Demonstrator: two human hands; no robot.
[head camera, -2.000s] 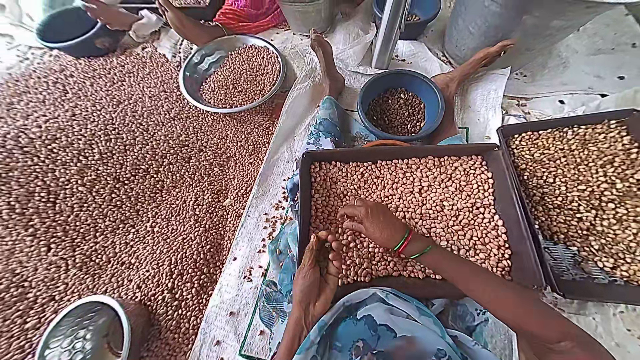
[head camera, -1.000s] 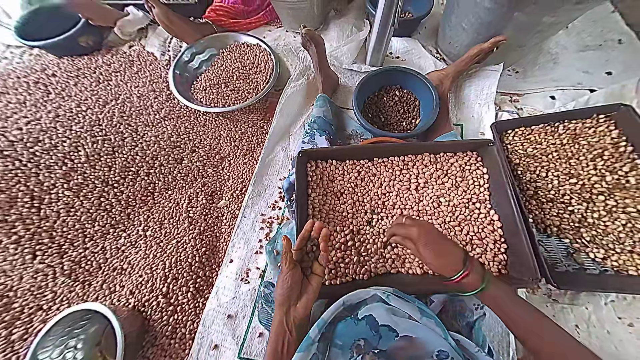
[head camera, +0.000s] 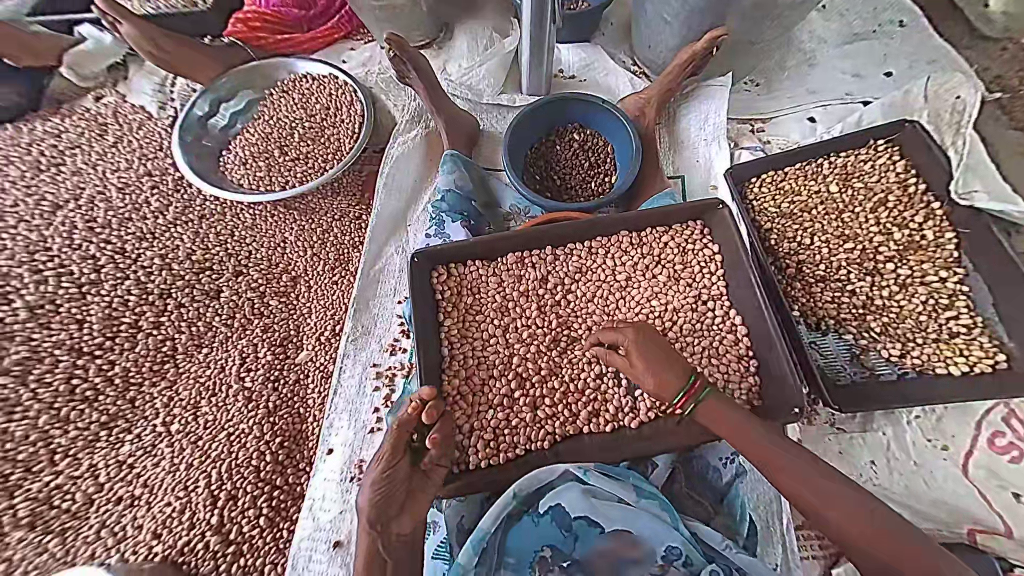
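A dark rectangular tray (head camera: 424, 320) filled with pinkish-brown nuts or beans (head camera: 528, 336) rests on my lap. My right hand (head camera: 640, 356), with red and green bangles at the wrist, is over the middle of the tray, its fingertips bent down at the nuts; whether they pinch one cannot be told. My left hand (head camera: 412, 448) is at the tray's lower left corner, palm up with the fingers curled around small dark pieces. Beyond the tray, a blue plastic bowl (head camera: 516, 148) holds darker nuts or beans and stands between my feet.
A second dark tray (head camera: 896, 392) with yellowish-brown nuts or beans adjoins on the right. A large heap of nuts (head camera: 160, 344) covers the left, with a steel basin (head camera: 212, 128) on its far edge. Metal containers stand beyond my feet. Another person's foot (head camera: 172, 52) is at the upper left.
My left hand's fingers, spread one second ago, are now curled. The lap tray now sits tilted in view, its right side higher. My right hand has moved towards the tray's middle.
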